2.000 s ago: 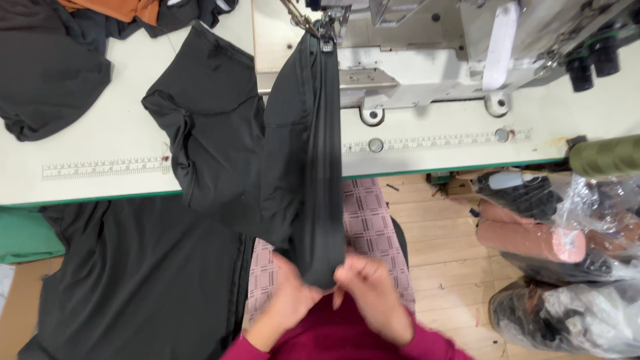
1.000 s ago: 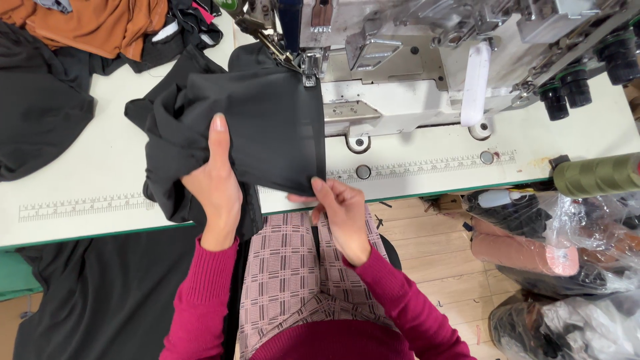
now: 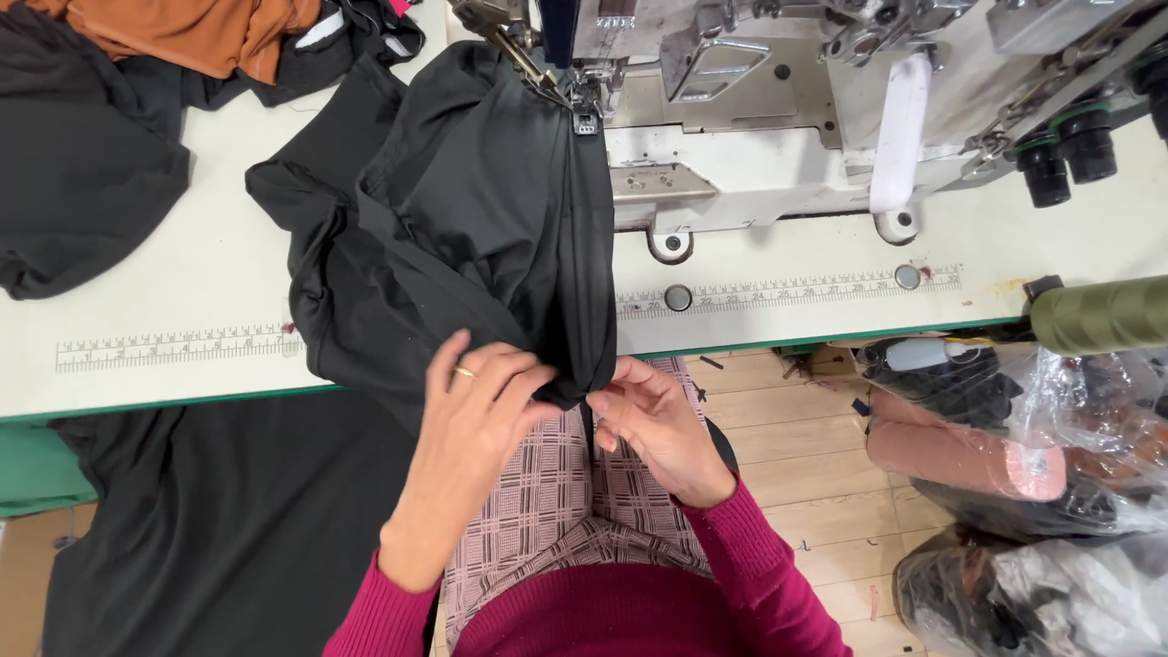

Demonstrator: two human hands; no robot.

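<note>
A black stretch-fabric garment piece [image 3: 456,210] lies bunched on the sewing table, its long right edge running up under the presser foot [image 3: 586,119] of an industrial sewing machine [image 3: 748,100]. At the table's front edge, my left hand [image 3: 484,401], a ring on one finger, holds the lower end of the fabric. My right hand [image 3: 648,411] pinches the folded corner of that same edge between thumb and fingers. The two hands are close together, just above my lap.
Black and rust-brown garments [image 3: 201,36] are heaped at the back left. More black fabric [image 3: 237,520] hangs below the table edge. A printed ruler strip [image 3: 785,290] runs along the table. An olive thread cone [image 3: 1104,313] and plastic-wrapped rolls [image 3: 958,447] are at the right.
My left hand has come down from on top of the fabric to its lower end, beside my right hand. The fabric, spread flat a second ago, is now gathered in folds.
</note>
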